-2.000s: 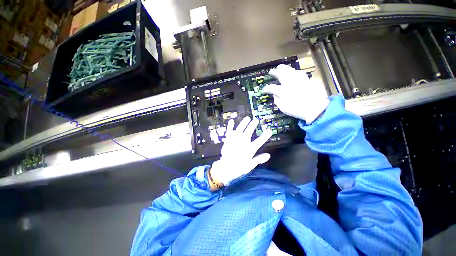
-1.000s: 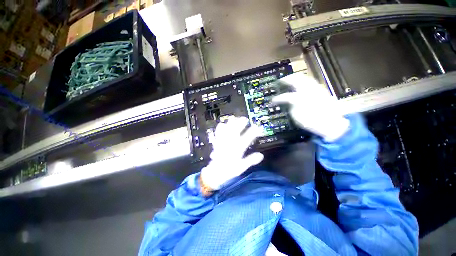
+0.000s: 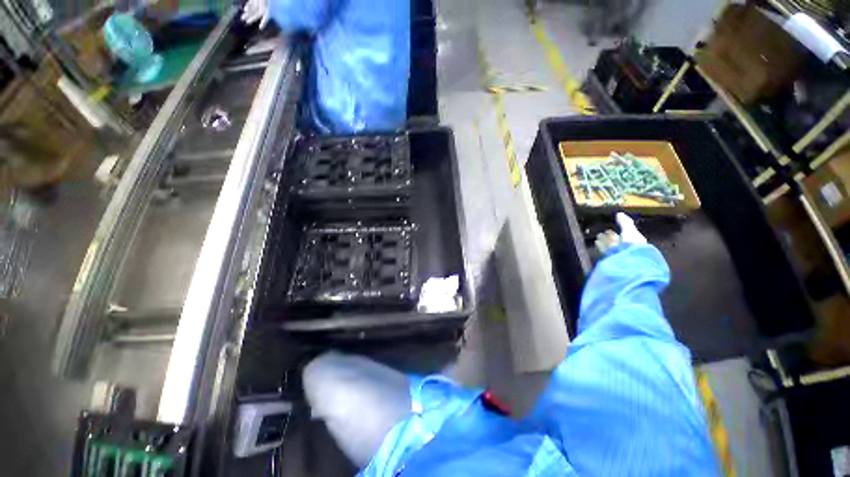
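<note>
A shallow brown cardboard tray (image 3: 690, 183) holds a loose heap of thin pale-green strips (image 3: 623, 179). It sits at the far end of a deep black tote (image 3: 550, 233) at the right. My right hand (image 3: 623, 233), in a white glove, reaches over the tote to the tray's near edge, where there is a dark thing. Its fingers are small and partly hidden, so I cannot tell whether they grip anything. My left hand is not in view. At the lower left, a black carrier (image 3: 177, 436) with green circuit boards (image 3: 129, 460) is cut off by the picture's edge.
A black tote (image 3: 457, 233) holds dark perforated pallets (image 3: 354, 265) and a white item (image 3: 439, 294). Conveyor rails (image 3: 210, 289) run along the left. A person in blue (image 3: 362, 70) stands beyond. A blurred grey-white shape (image 3: 359, 405) is low centre. Cartons and yellow-black floor tape lie right.
The view has swung right, away from the hands over the carrier. My right hand has moved from the carrier to the tote with the cardboard tray. My left hand has left the picture.
</note>
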